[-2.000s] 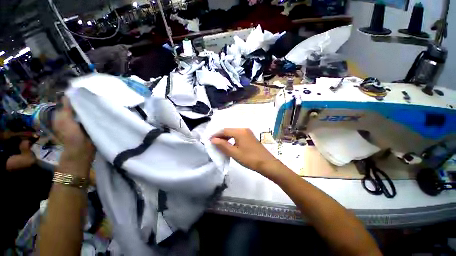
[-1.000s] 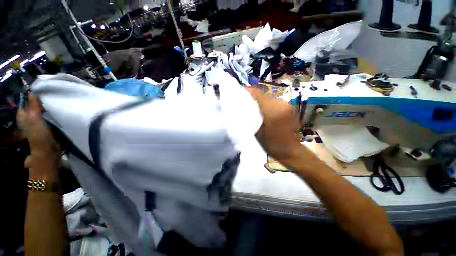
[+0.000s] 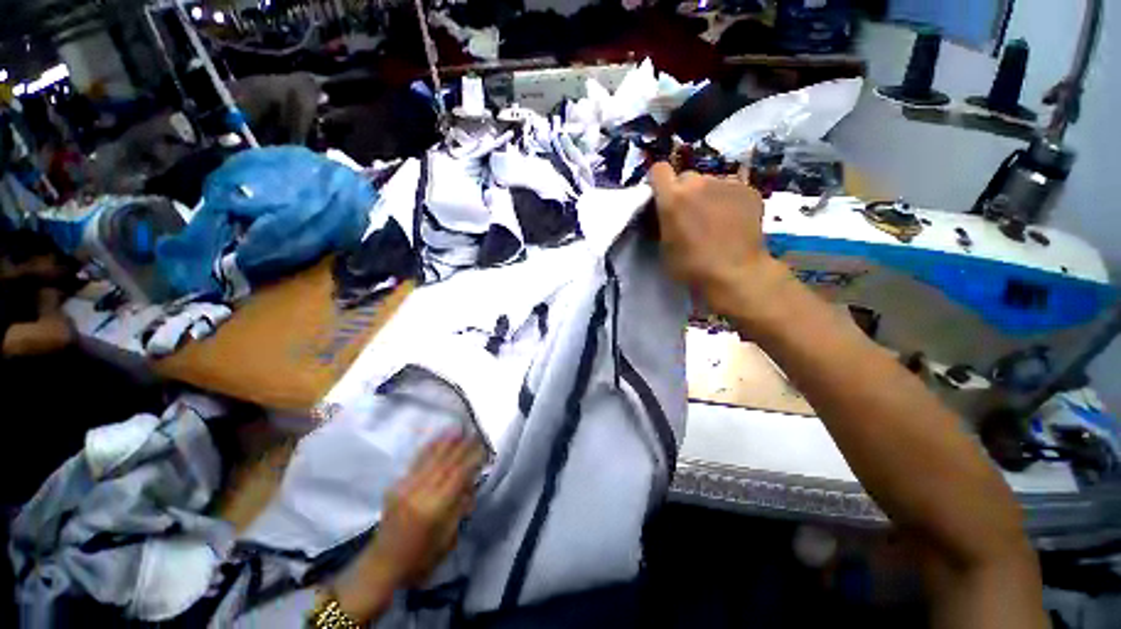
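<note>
A pale grey-white garment panel with black bands (image 3: 584, 492) hangs from my right hand over the table's front edge. My right hand (image 3: 711, 227) is raised in front of the machine head's left end and pinches the panel's upper corner. My left hand (image 3: 433, 498), blurred, lies against the lower left part of the cloth; whether it grips cannot be told. The sewing machine (image 3: 983, 295) stands at right, its needle area hidden behind my right hand and forearm.
Banded panels (image 3: 457, 203) are heaped behind. A blue cloth (image 3: 277, 209) lies at back left by brown cardboard (image 3: 264, 350). Grey cloth (image 3: 123, 504) is piled at lower left. Dark thread cones (image 3: 1008, 80) stand at upper right. A person's arm (image 3: 37, 334) shows at far left.
My right hand has lifted the panel's corner up and right. My left hand has moved from the upper left down to the lower middle. The panel now hangs lower, uncovering the blue cloth and cardboard.
</note>
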